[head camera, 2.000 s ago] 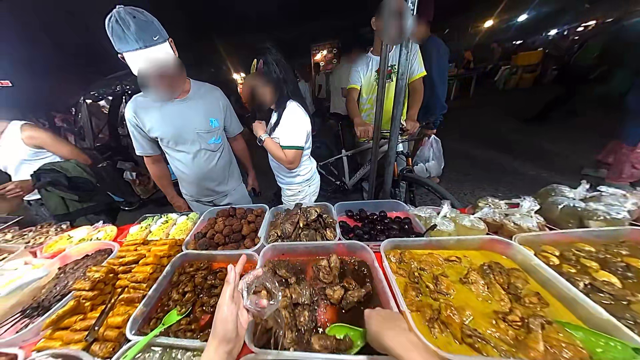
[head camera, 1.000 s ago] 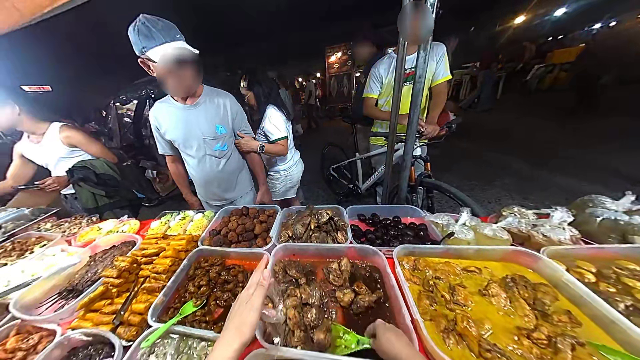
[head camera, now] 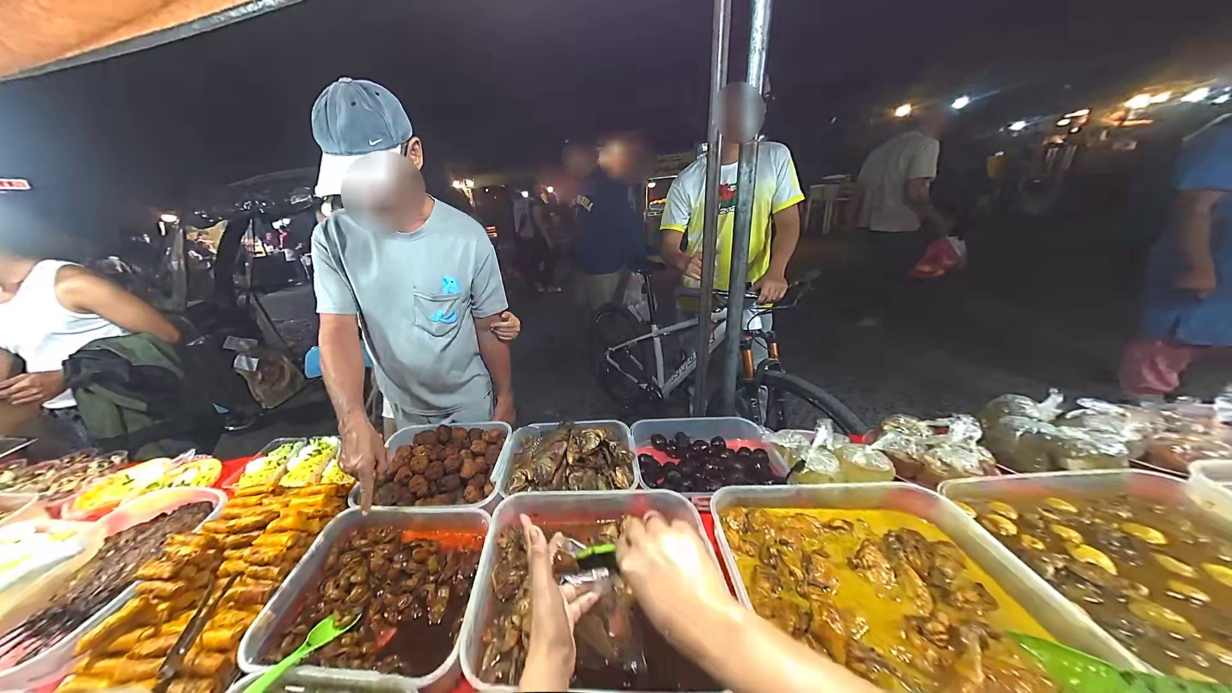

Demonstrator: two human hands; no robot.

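Over a plastic tub of dark braised meat (head camera: 510,577), my left hand (head camera: 553,602) holds a clear plastic bag (head camera: 616,621) that hangs down between my hands. My right hand (head camera: 664,568) is closed on a green plastic spoon (head camera: 595,551), whose visible part lies at the mouth of the bag. How much food the bag contains cannot be told. Left of it stands a tub of dark stew (head camera: 385,587) with another green spoon (head camera: 318,640); right of it is a tub of meat in yellow sauce (head camera: 876,577).
Fried rolls (head camera: 231,568), meatballs (head camera: 443,465), a tub of fish (head camera: 572,457) and dark round eggs (head camera: 707,462) surround the tubs. Knotted bags of food (head camera: 1030,433) line the back right. A person in a cap (head camera: 414,289) points down at the dark stew; another stands by a bicycle (head camera: 664,351) behind metal poles.
My right hand has lifted the green spoon from the tub's near right part to the bag in my left hand. The person in the cap has extended a hand over the food. The view has shifted.
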